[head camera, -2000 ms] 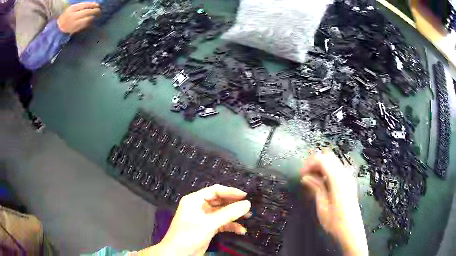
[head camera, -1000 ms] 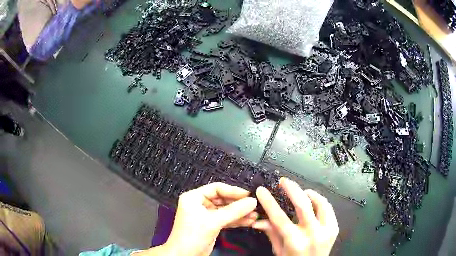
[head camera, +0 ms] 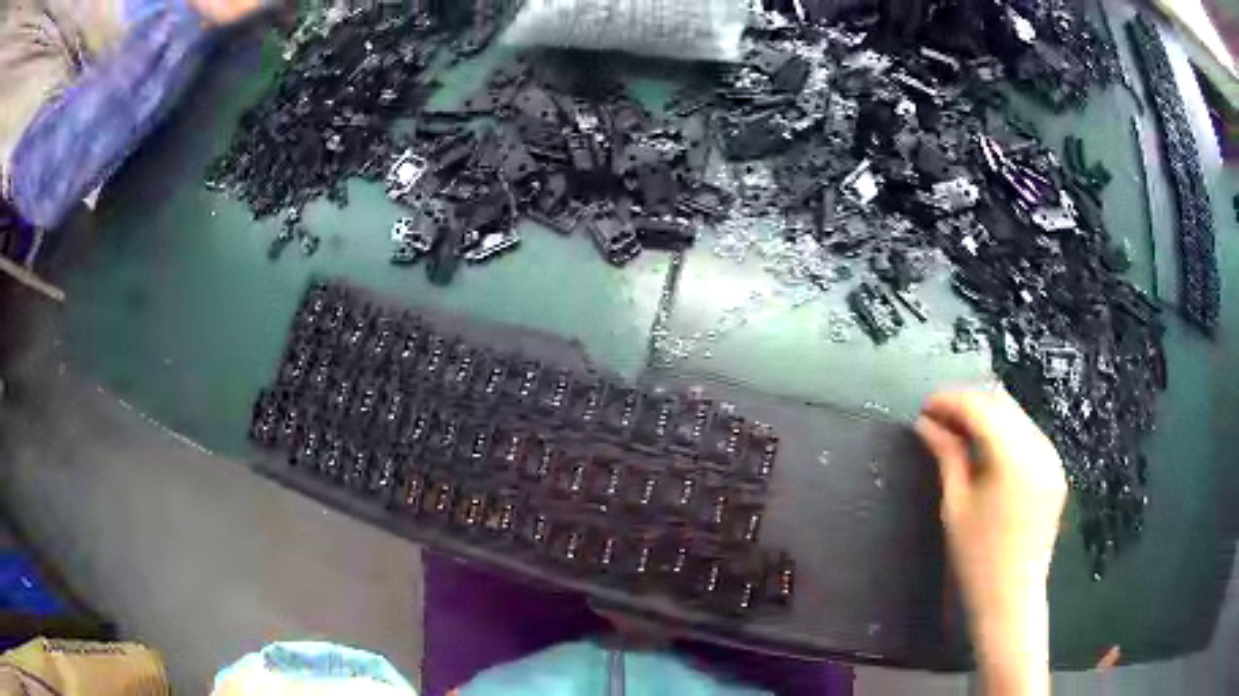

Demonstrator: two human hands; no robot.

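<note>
Assembled black units [head camera: 527, 381] with small shiny centres stand in close rows on a dark flat mat [head camera: 849, 544] near the front edge. My right hand [head camera: 999, 476] is over the mat's right end, beside the heap. Its thumb and fingertips are close together; it is blurred, and whether a tiny part is between them cannot be told. My left hand is not visible; only a teal sleeve shows at the bottom edge. Black housings [head camera: 598, 157] lie in a loose heap behind the rows. Tiny silver bits [head camera: 781, 245] are scattered between heap and rows.
A clear bag of small metal parts [head camera: 632, 27] is cut off at the top edge. Smaller black parts [head camera: 1073, 394] are heaped at the right, near a long toothed strip [head camera: 1185, 177]. Another person's blue sleeve [head camera: 102, 116] is at the upper left. A carton [head camera: 82, 666] is at the lower left.
Both hands have left the right end of the rows. My right hand has moved up and right, and my left hand has dropped out of sight. The view has shifted, showing the rows uncovered.
</note>
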